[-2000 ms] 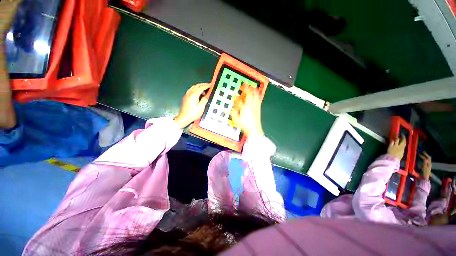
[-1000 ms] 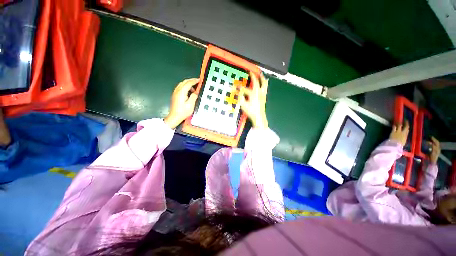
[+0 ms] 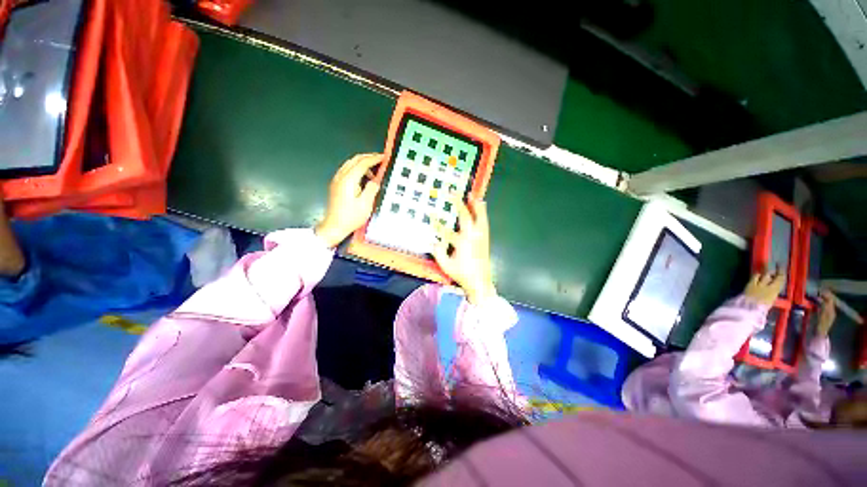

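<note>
A tablet in an orange frame [image 3: 409,181] lies tilted on the green bench top in front of me. Its lit screen shows a grid of dark squares, green at the top and white lower down, with small orange spots. My left hand [image 3: 352,198] holds the frame's left edge, thumb and fingers at the rim. My right hand [image 3: 466,249] is over the lower right of the screen, fingers spread, fingertips at the glass. It grips nothing. Whether each fingertip touches the screen cannot be told.
Orange-framed tablets [image 3: 143,105] are stacked at the left. A white-framed tablet [image 3: 618,285] lies to the right. Beyond it another person's hands [image 3: 766,285] hold orange-framed tablets. A dark grey strip [image 3: 428,57] runs behind the green bench [image 3: 257,133]. A blue stool [image 3: 585,366] stands below.
My right hand has moved down from the upper right of the screen. The large orange area there has shrunk to small spots. My left hand keeps its hold on the frame.
</note>
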